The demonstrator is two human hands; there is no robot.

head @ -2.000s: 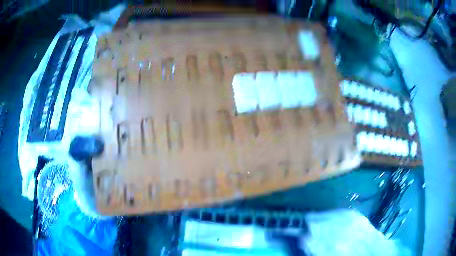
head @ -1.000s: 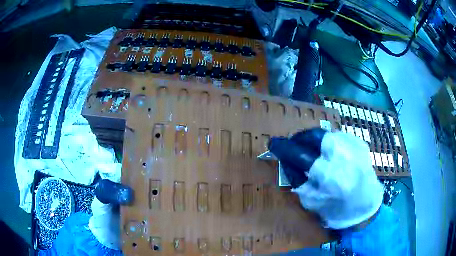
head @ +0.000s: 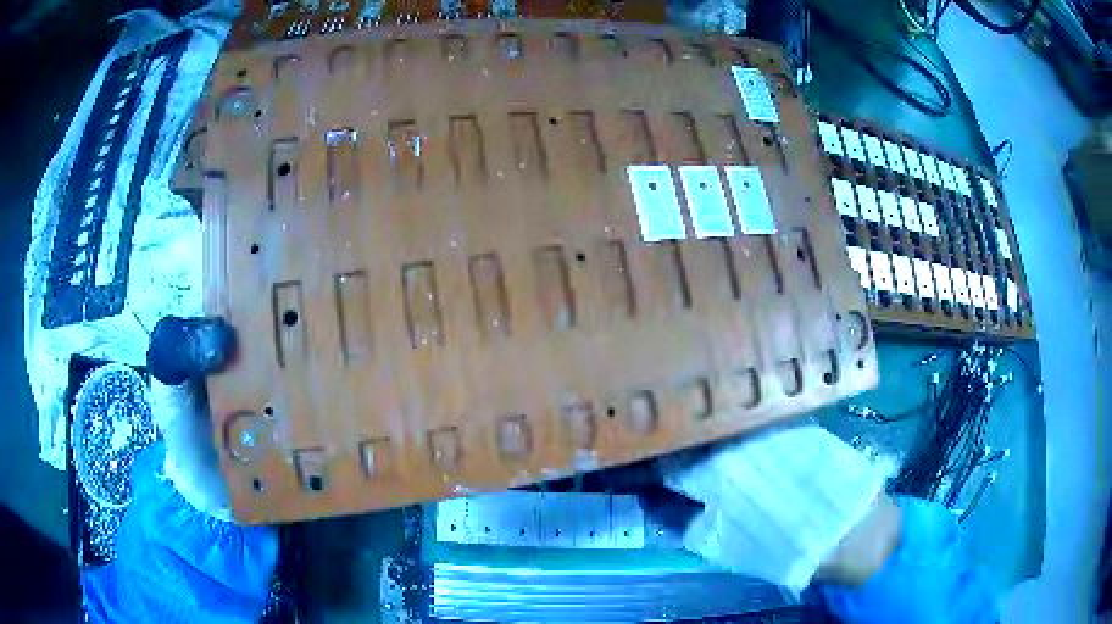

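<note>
A bakelite loading plate (head: 524,305), orange-brown with rows of slots, is tilted up across the middle. Three white insulating pads (head: 704,201) lie side by side on it, and one more pad sits near its top right corner. My left hand (head: 193,354), in a white glove with black fingertips, grips the plate's left edge. My right hand (head: 787,506) is below the plate's lower right edge, over the heat sink; its fingertips are mostly hidden. The ribbed silvery heat sink (head: 585,591) lies at the near edge, with a row of white pads (head: 537,519) along it.
A slotted strip plate (head: 116,183) lies on white plastic (head: 165,274) at left. A round dish (head: 116,433) sits on the screw tray at near left. Another brown board with white pads (head: 921,219) and tangled lead wires (head: 945,427) are at right. The tray stack (head: 451,10) shows behind.
The plate has risen and tilted, uncovering the heat sink. My right hand has moved from the plate's surface down to the heat sink. Three pads on the plate, earlier behind my hand, now show.
</note>
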